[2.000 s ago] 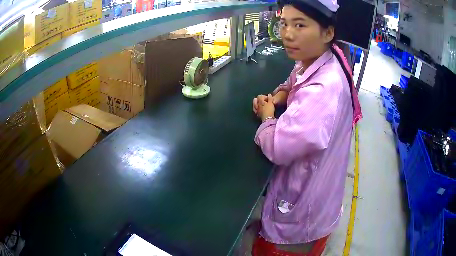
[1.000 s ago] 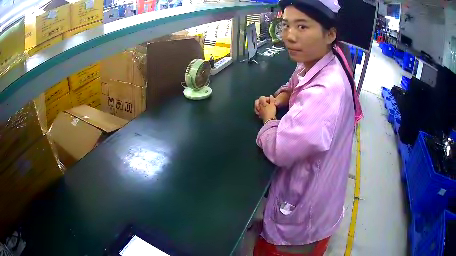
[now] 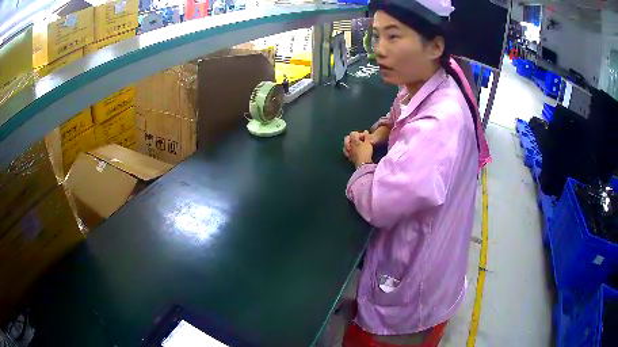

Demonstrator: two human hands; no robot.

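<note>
Neither of my hands is in the picture. Nearest in front of me, a phone with a plain white lit screen lies at the bottom edge of the view, cut off by it. A thick dark border, perhaps a tray, surrounds the screen. It rests on the dark green shiny bench mat.
A person in a pink smock stands at the bench's right side, hands clasped over it. A pale green fan stands farther back. Cartons are behind the bench, beneath a green-edged shelf. Blue crates line the floor at right.
The other person's head has turned towards the left and the mouth is slightly open. The phone, bench and fan show no clear movement.
</note>
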